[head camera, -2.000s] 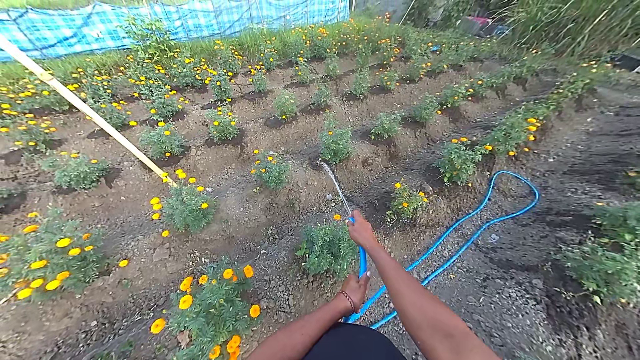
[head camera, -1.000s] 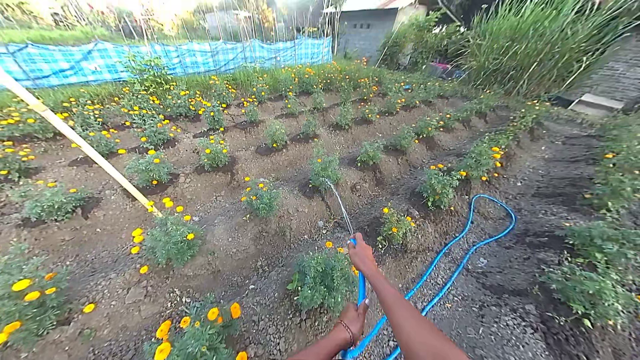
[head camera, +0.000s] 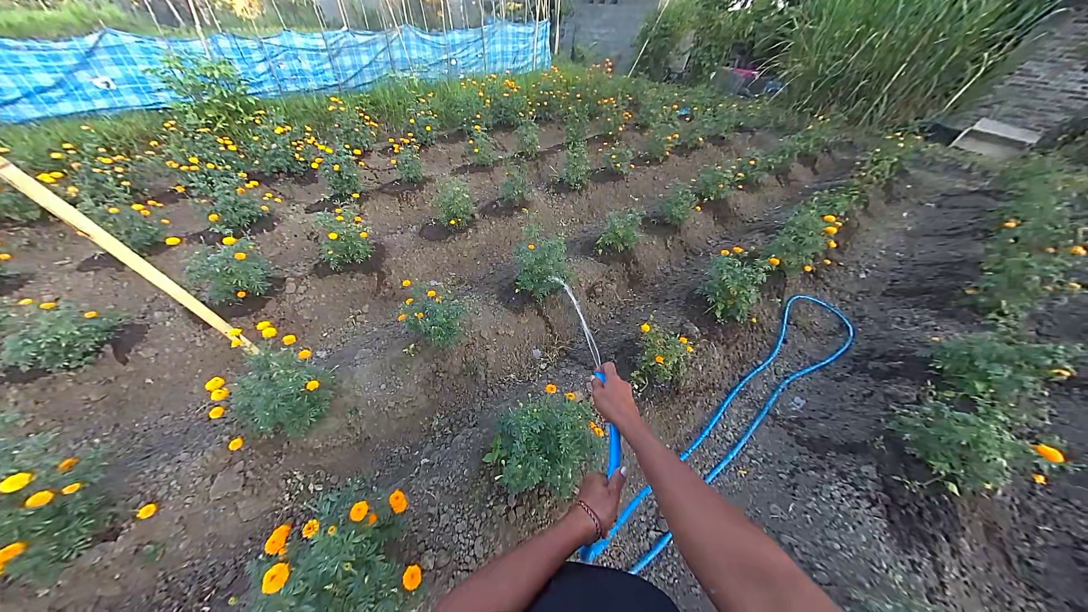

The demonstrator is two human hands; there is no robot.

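My right hand [head camera: 615, 396] grips a blue garden hose [head camera: 614, 446] close to its outlet, at the centre of the head view. My left hand [head camera: 602, 501], with a braided bracelet at the wrist, holds the same hose lower down. A thin stream of water [head camera: 581, 319] arcs up and away from the outlet and meets a green bushy plant [head camera: 541, 265]. A marigold plant [head camera: 546, 444] with orange flowers stands just left of my hands, and a smaller marigold [head camera: 664, 354] is to their right.
More hose [head camera: 775, 393] lies in a long loop on the ground at right. A bamboo pole [head camera: 127, 255] slants in from the left. Rows of marigolds grow on soil ridges. Behind them are a blue checkered sheet fence [head camera: 280, 64], tall grass [head camera: 901, 51] and a concrete block [head camera: 996, 138].
The water now lands on the green bushy plant; two seconds ago it fell at that plant's near left side. Both hands still hold the hose. The view has tilted up somewhat.
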